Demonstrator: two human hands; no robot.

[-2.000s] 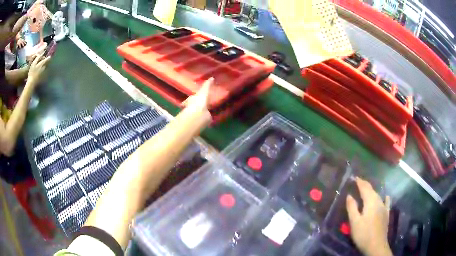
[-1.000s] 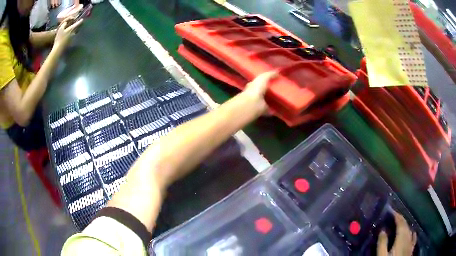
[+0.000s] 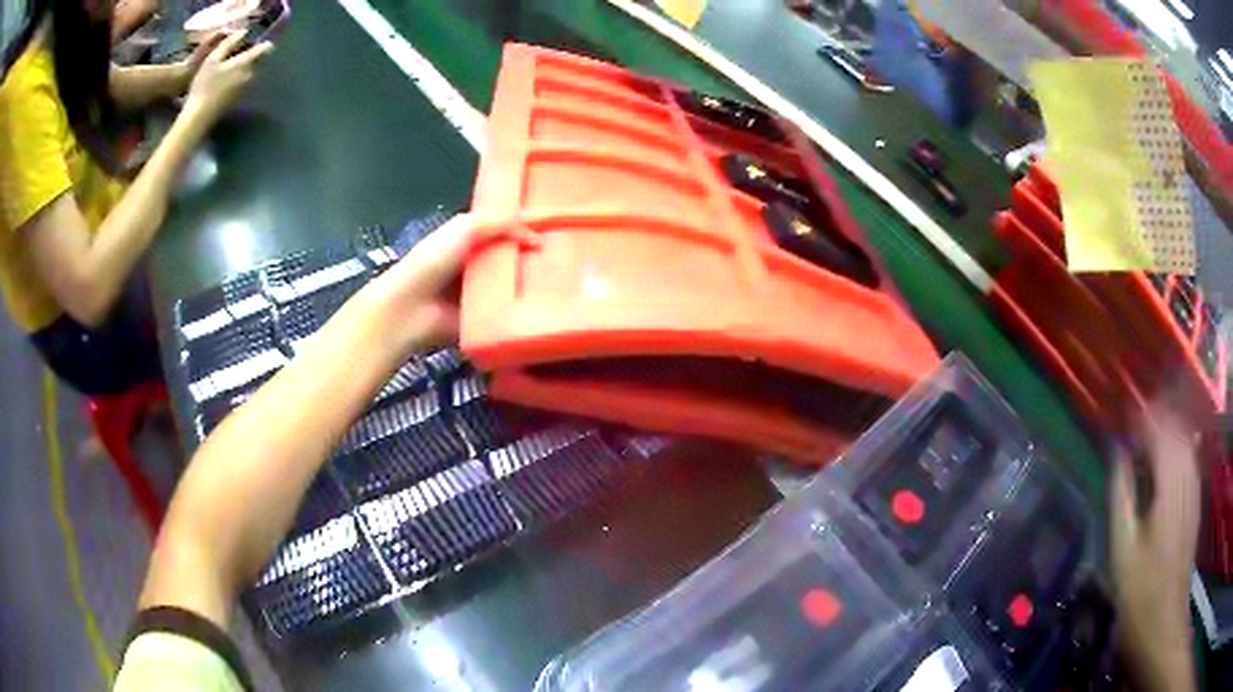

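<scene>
A red turnover tray (image 3: 609,277) is tilted over the stacked black units, with another red tray under it. Several black units sit in the pockets along its far side. My left hand (image 3: 446,277) grips its left edge; the fingertips are partly hidden. My right hand (image 3: 1160,507) is blurred at the right, beside the other red tray stack (image 3: 1082,318); whether it holds anything cannot be told. The clear blister tray (image 3: 757,575) lies in front of me with black handsets in its pockets, each with a red dot, such as this handset (image 3: 933,473).
Stacked black units (image 3: 433,521) stand in rows on the dark green bench at the left. A yellow paper sheet (image 3: 1116,162) hangs over the right red trays. A person in yellow (image 3: 81,203) sits at the left with a phone. A pale conveyor rail (image 3: 811,142) runs beyond.
My left hand has brought the red tray from the conveyor toward me and left, tilting it. My right hand has moved from the blister tray to the right red stack. The view has shifted.
</scene>
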